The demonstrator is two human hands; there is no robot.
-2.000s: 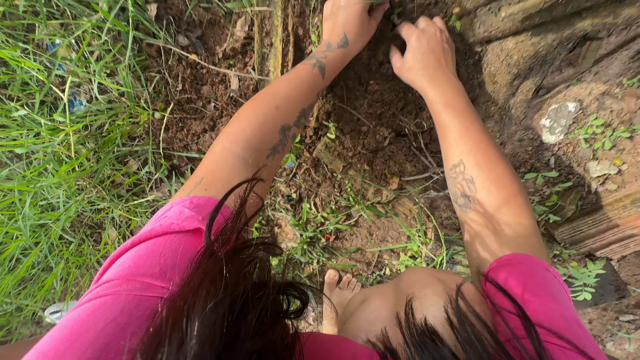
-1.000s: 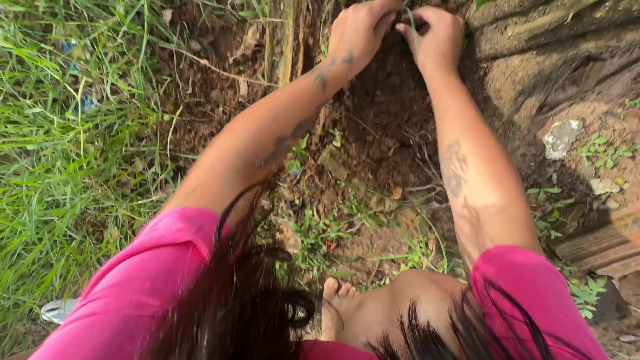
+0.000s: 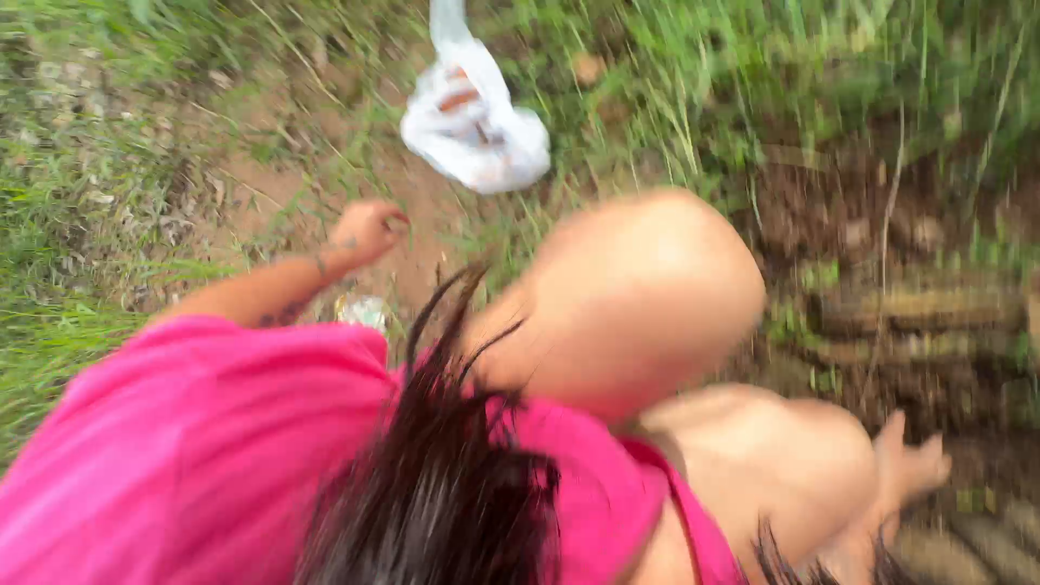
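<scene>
A white plastic bag point(image 3: 520, 150) with reddish-brown contents lies on the grassy ground at the top centre. Below and left of it, my left hand point(image 3: 370, 231) hangs over bare soil with its fingers curled. Blur hides whether anything is between them, and the hand and bag are apart. My right hand point(image 3: 914, 463) is at the lower right, beyond my bent knee, near dark soil. Its fingers look spread and nothing shows in them, though it is blurred.
Grass point(image 3: 780, 73) grows along the top and left. A crumpled whitish wrapper point(image 3: 361, 311) lies on the soil below my left hand. My knee point(image 3: 666, 260) takes up the centre. At right are dark soil and a wood-like strip point(image 3: 926, 309).
The view has swung far to the left. My hands, close together over the soil before, are now wide apart. The white bag has come into view.
</scene>
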